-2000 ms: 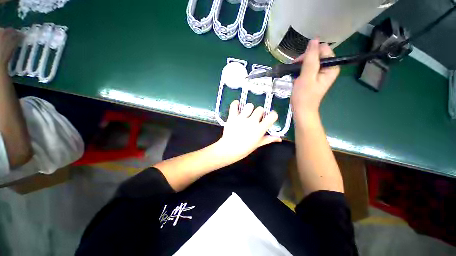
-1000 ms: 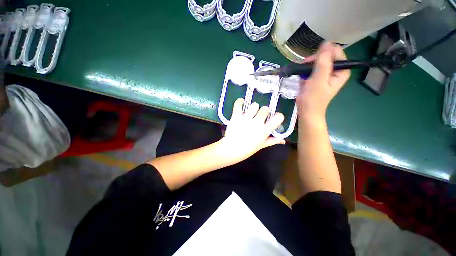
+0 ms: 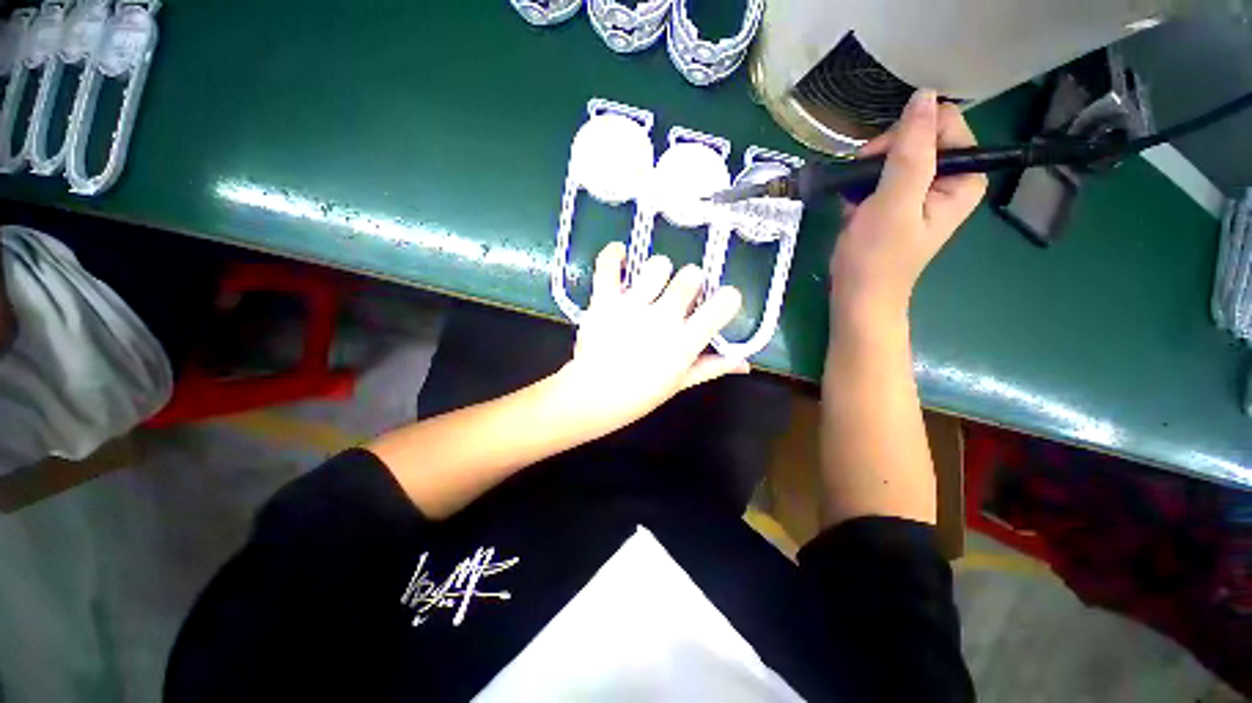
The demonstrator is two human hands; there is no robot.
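Observation:
Three white plastic housings (image 3: 614, 158) lie side by side on the green bench, round discs away from me, loops toward me. My left hand (image 3: 645, 330) lies over the lower loops, fingers spread, pressing on them. My right hand (image 3: 909, 192) grips the black soldering iron (image 3: 851, 176) like a pen. The iron's metal tip points left, at the right edge of the middle disc. Whether the tip touches the plastic cannot be told.
A big off-white hood (image 3: 934, 48) stands behind the iron. An iron stand (image 3: 1050, 172) is to its right. More white loops lie at the back (image 3: 707, 48), far left (image 3: 103, 96) and right edge (image 3: 1236, 282). A person's pale sleeve (image 3: 83, 343) shows at left.
The three housings and my left hand have shifted left in view. The iron's tip has moved from between the left and middle discs to the middle disc's right side.

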